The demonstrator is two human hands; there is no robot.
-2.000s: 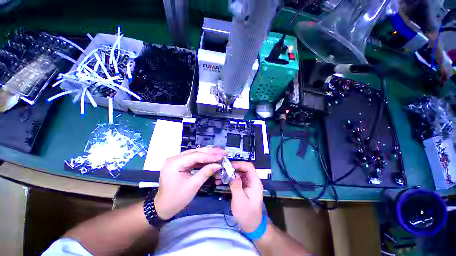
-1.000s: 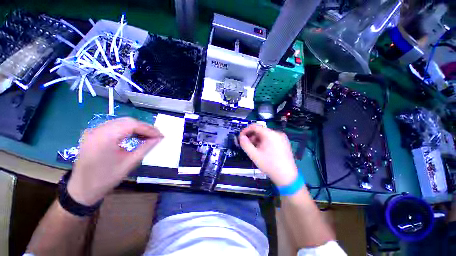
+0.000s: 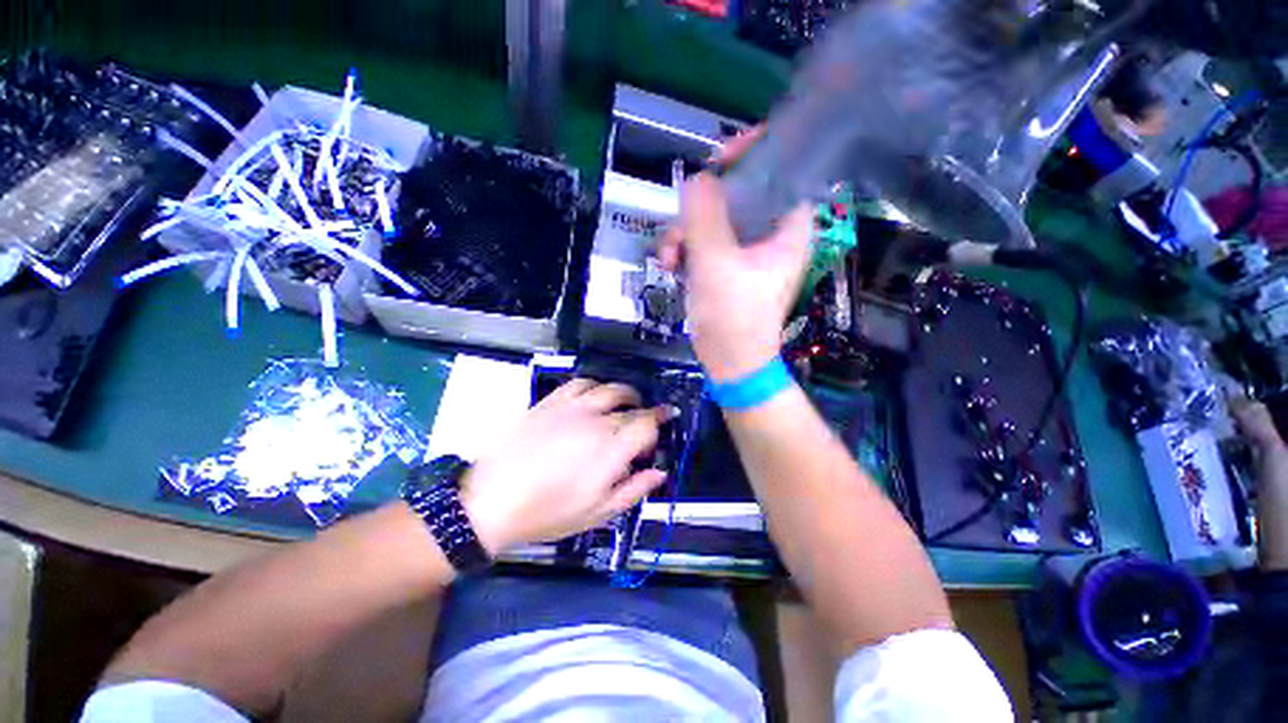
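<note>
The dark assembly fixture (image 3: pixel 720 473) lies on the black-and-white board in front of me. My left hand (image 3: pixel 572 459) rests on it, palm down, with bent fingers over its middle; what lies under the fingertips is hidden. A thin blue wire (image 3: pixel 675 494) runs from there toward the front edge. My right hand (image 3: pixel 742 276) is raised in front of the screw feeder (image 3: pixel 622 233), gripping the lower end of the blurred grey electric screwdriver (image 3: pixel 833 127). The screwdriver slants up to the right; its tip is not clear.
White strips (image 3: pixel 290 198) and black parts (image 3: pixel 480 233) fill boxes at the back left. A glittering pile (image 3: pixel 304 438) lies left of the board. Wired components (image 3: pixel 989 410) lie on a black tray at right, with a blue round tub (image 3: pixel 1144 614) below. Another person's hand (image 3: pixel 1257 431) shows far right.
My right hand has moved up from the fixture and taken hold of the screwdriver. My left hand has moved right from beside the glittering pile onto the fixture. The blue wire now shows.
</note>
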